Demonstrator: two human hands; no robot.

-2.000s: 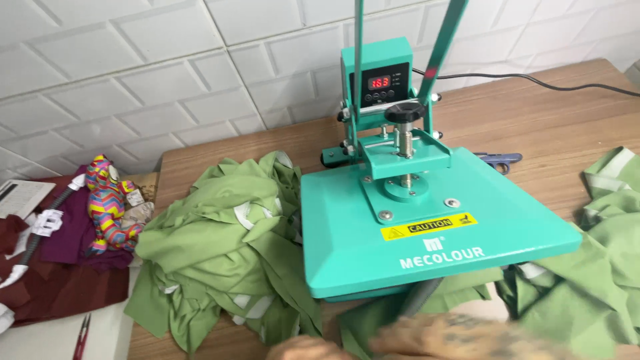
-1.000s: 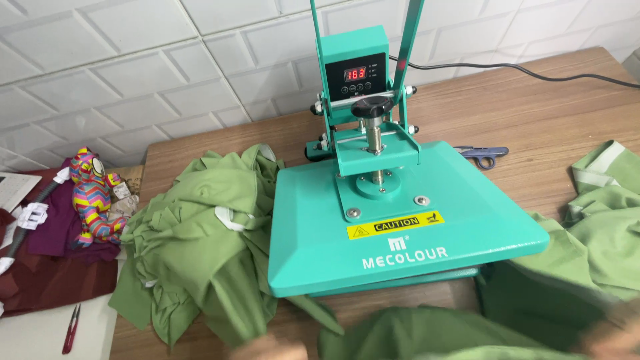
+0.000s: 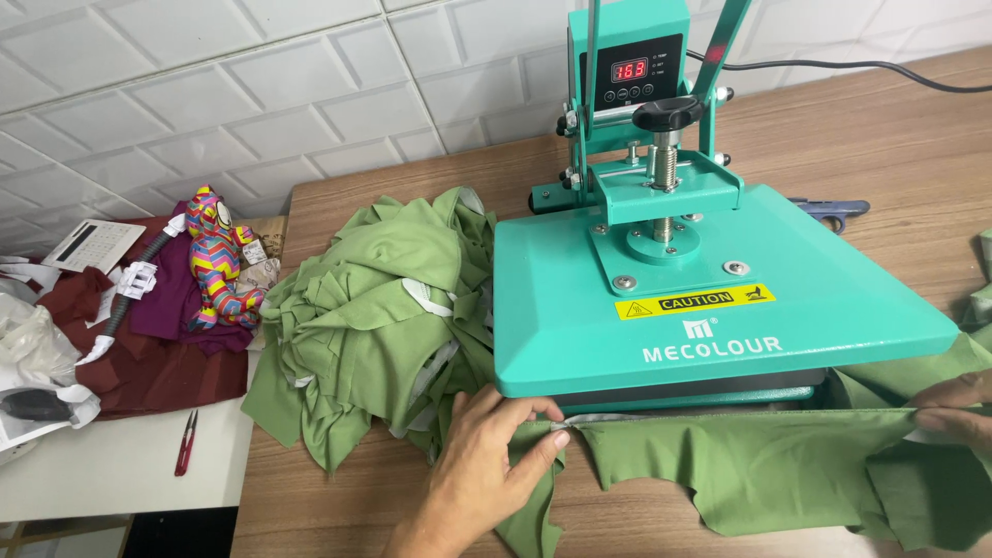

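My left hand (image 3: 492, 461) pinches one end of the upper edge of a green fabric piece (image 3: 752, 457), just in front of the teal heat press (image 3: 697, 341). At the right edge of the view my right hand (image 3: 957, 407) grips the same edge between thumb and fingers. The cloth is stretched between both hands and hangs down, with a whitish strip near the left fingertips. The upper plate of the press is lowered close over its base, and its display is lit. A heap of green fabric pieces (image 3: 372, 279) lies left of the press.
Thread snips (image 3: 186, 443) with red handles, a colourful patterned bear figure (image 3: 215, 263), maroon cloth (image 3: 170, 376) and a calculator (image 3: 94, 245) are on the white surface at left. Blue-handled scissors (image 3: 835, 211) lie behind the press at right. More green fabric (image 3: 891, 372) lies at right. A tiled wall stands behind.
The hands, blurred at the lower edge before, now show clearly, with the green fabric held taut between them. The press stays lowered.
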